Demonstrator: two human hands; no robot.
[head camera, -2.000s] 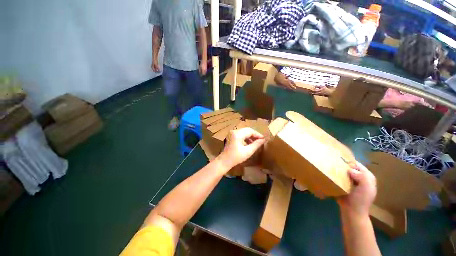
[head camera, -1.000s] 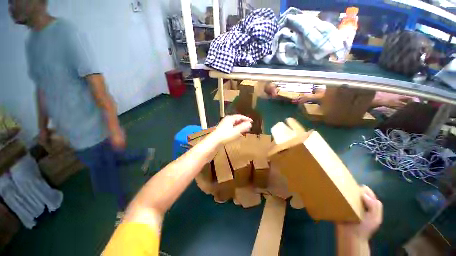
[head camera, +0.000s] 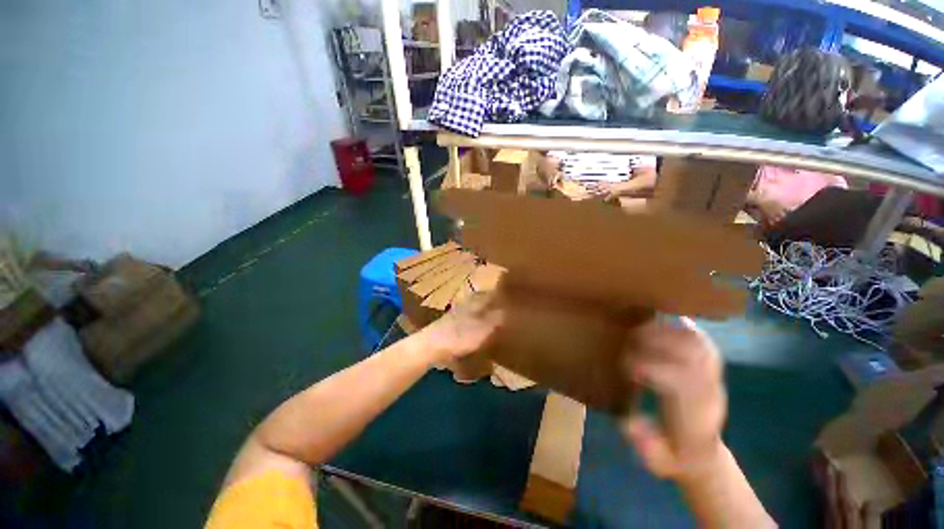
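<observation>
A brown mailer box (head camera: 569, 346) is held above the table in front of me, its wide lid (head camera: 600, 248) raised on the far side. It is blurred. My left hand (head camera: 471, 325) grips its left end. My right hand (head camera: 678, 387) is at its right end, blurred, with fingers around the near right corner. A long narrow carton (head camera: 557, 455) lies on the table near the front edge. Part-folded box blanks (head camera: 440, 277) are fanned out at the left of the table, partly hidden by my left hand and the box.
Open boxes (head camera: 869, 455) stand at the right edge. A tangled heap of white cords (head camera: 818, 289) lies at the far right. A raised shelf (head camera: 621, 134) holds clothes and a bottle. A blue stool (head camera: 381, 284) stands left of the table. People sit across the table.
The held box has turned so that its lid is open and faces me; my left hand has come down onto it. The standing person has left the view.
</observation>
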